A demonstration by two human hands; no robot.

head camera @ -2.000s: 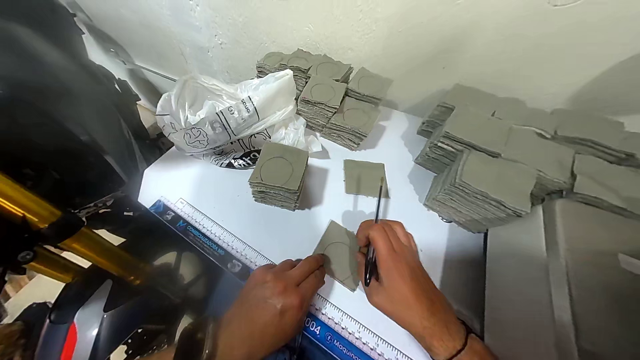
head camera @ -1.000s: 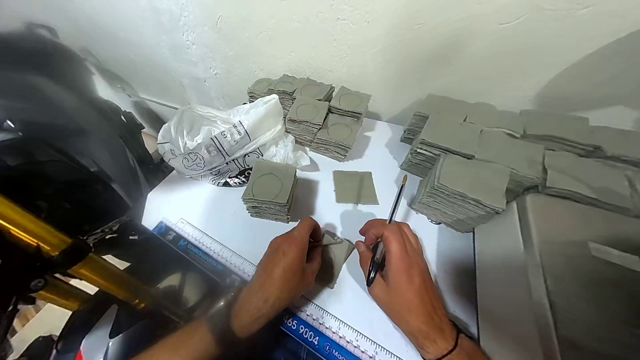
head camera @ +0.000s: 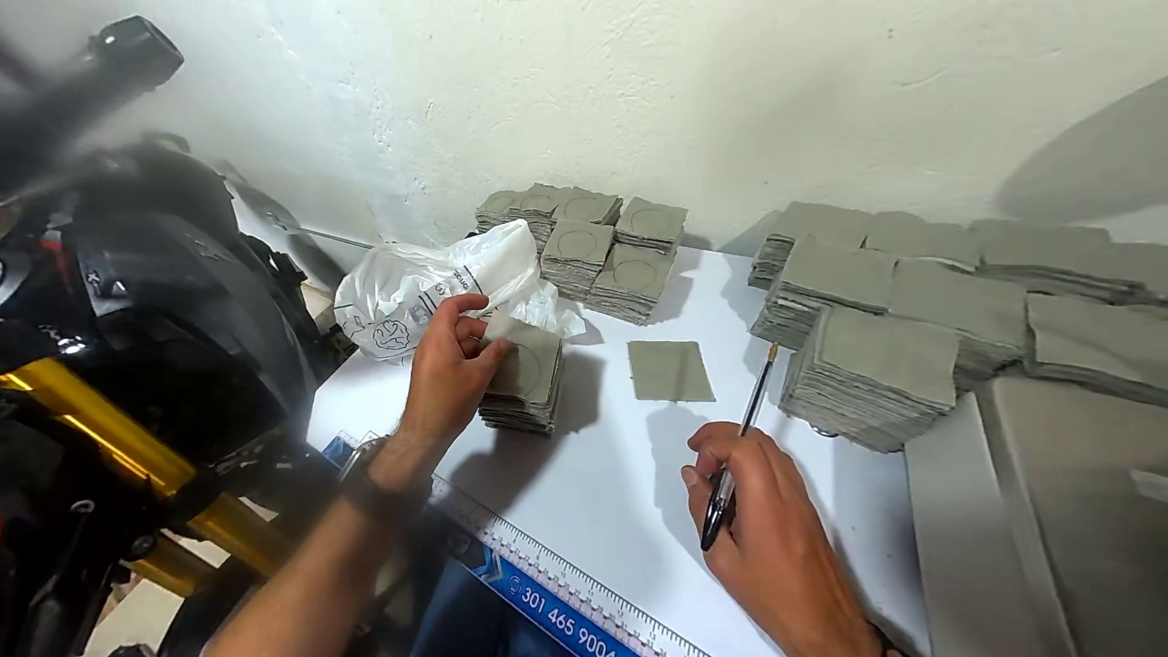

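My left hand (head camera: 454, 365) grips a grey-green square (head camera: 525, 360) with a drawn circle, at the top of a stack of like squares (head camera: 518, 420). In my right hand (head camera: 762, 520) is a ballpoint pen (head camera: 750, 411), its tip pointing up and away over the white tabletop. A single square with no visible circle (head camera: 672, 371) lies flat between the hands, farther back. Behind it, several stacks marked with circles (head camera: 630, 274) stand near the wall. Stacks of unmarked squares (head camera: 881, 351) stand at the right.
A crumpled white plastic bag (head camera: 401, 283) lies behind my left hand. A clear ruler (head camera: 547, 557) runs along the near table edge over a blue printed strip. Black and gold motorcycle parts (head camera: 119, 438) stand at the left, and a flat grey-brown surface (head camera: 1086, 493) is at the right.
My left hand has moved from the near middle of the table to the stack by the bag, along with the circled square. My right hand still holds the pen.
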